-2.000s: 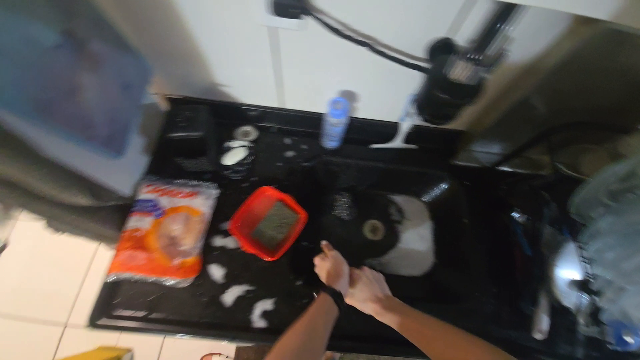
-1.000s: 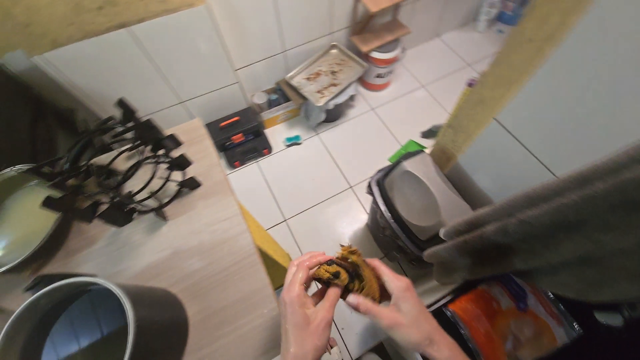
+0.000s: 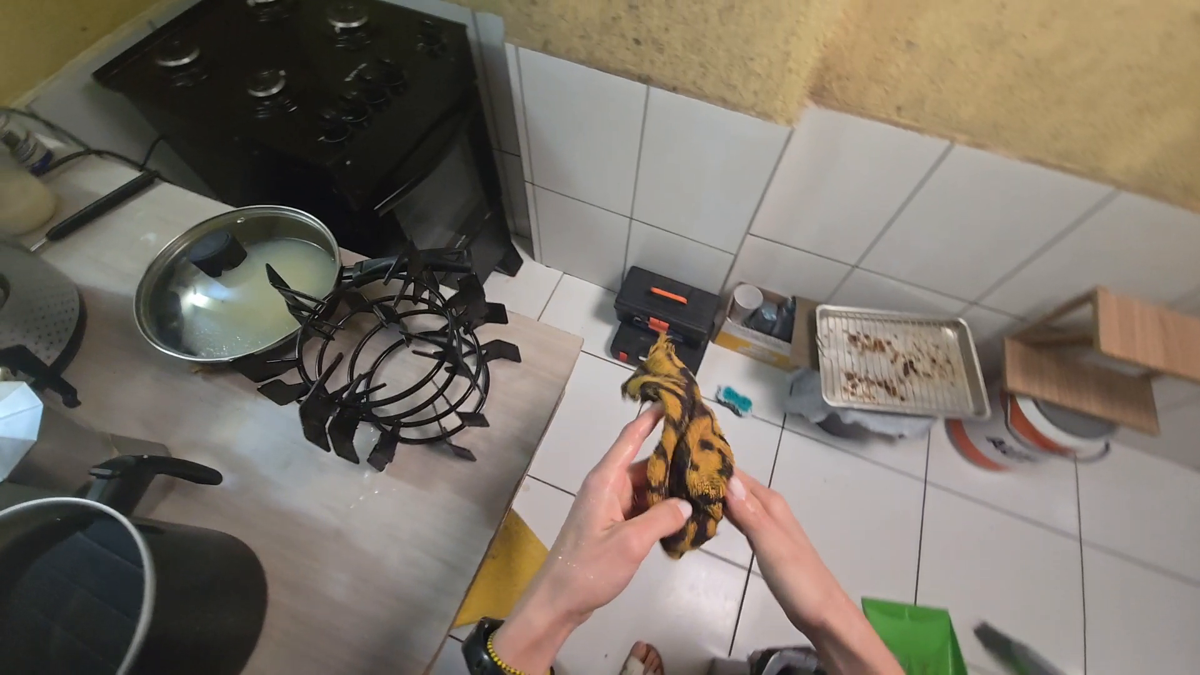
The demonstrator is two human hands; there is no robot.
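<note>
A crumpled yellow cloth with dark markings (image 3: 692,459) is held up between my two hands, over the tiled floor to the right of the counter's edge. My left hand (image 3: 609,525) grips it from the left, the thumb across its lower part and the fingers partly behind it. My right hand (image 3: 773,534) holds its right side with the fingertips. Both hands look wet. Left of them, black stove grates (image 3: 403,366) lie stacked on the wooden counter (image 3: 375,544), beside a lidded pan of cloudy liquid (image 3: 253,291).
A large dark pot (image 3: 197,581) and a moka pot (image 3: 23,436) stand on the near left counter. Beyond is a black stove (image 3: 309,103). On the floor are a black toolbox (image 3: 666,309), a box of items (image 3: 759,323), a teal sponge (image 3: 734,400) and a stained baking tray (image 3: 900,361).
The view has swung from the sink to the counter and stove. My hands were together over the sink two seconds ago; one second ago they held the cloth more bunched up.
</note>
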